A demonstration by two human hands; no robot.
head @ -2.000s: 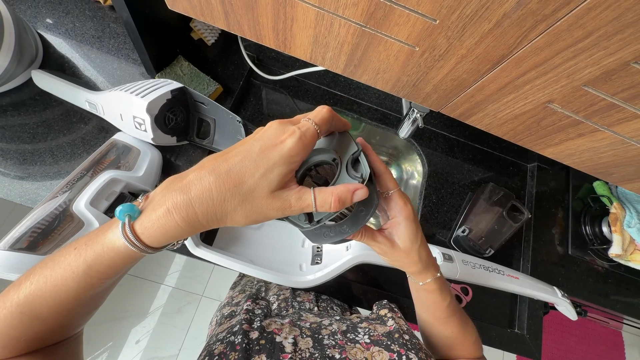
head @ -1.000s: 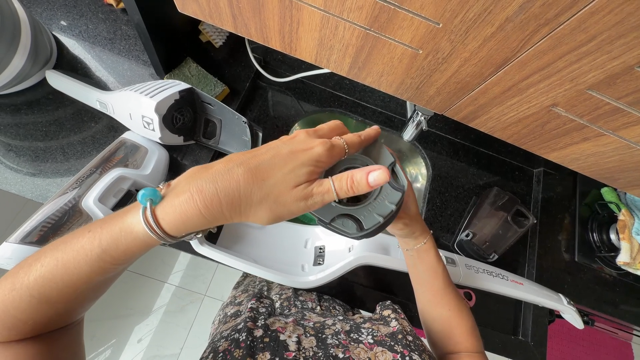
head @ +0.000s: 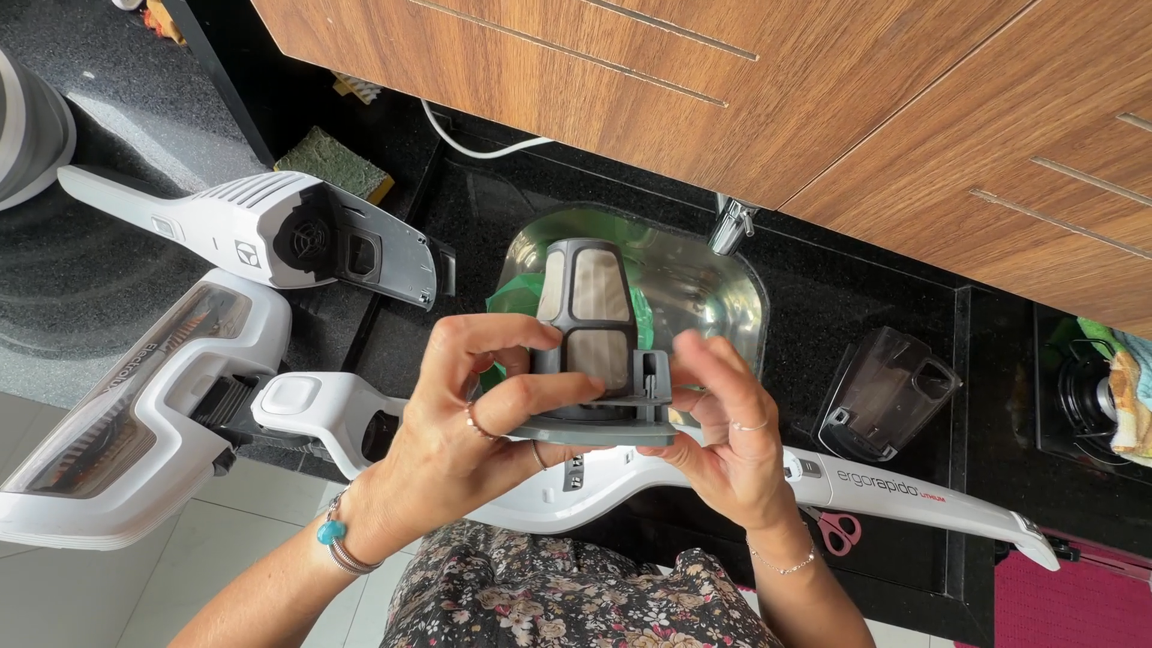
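Observation:
Both my hands hold a vacuum cleaner filter [head: 598, 297] with a dark plastic frame and pale mesh panels, its narrow end pointing away from me over the sink. My left hand [head: 490, 400] grips the frame and the grey base from the left. At the right edge of the base, my right hand [head: 724, 423] has its thumb against the rim and its index finger raised and blurred. A white handheld vacuum unit [head: 261, 225] lies at the left. The white stick vacuum body [head: 558, 508] stretches across the counter edge, its floor head [head: 153, 423] at the lower left.
A steel sink [head: 720, 297] with a green plastic bag [head: 517, 297] and a faucet [head: 733, 225] lies beyond the filter. A clear dust container [head: 891, 396] and pink scissors [head: 839, 533] are at the right. A sponge [head: 333, 166] sits at upper left; wooden cabinets [head: 675, 81] overhang the counter.
The filter has been turned: its mesh side now shows, with the grey base toward me. My left hand has moved off the top of the base to its left side.

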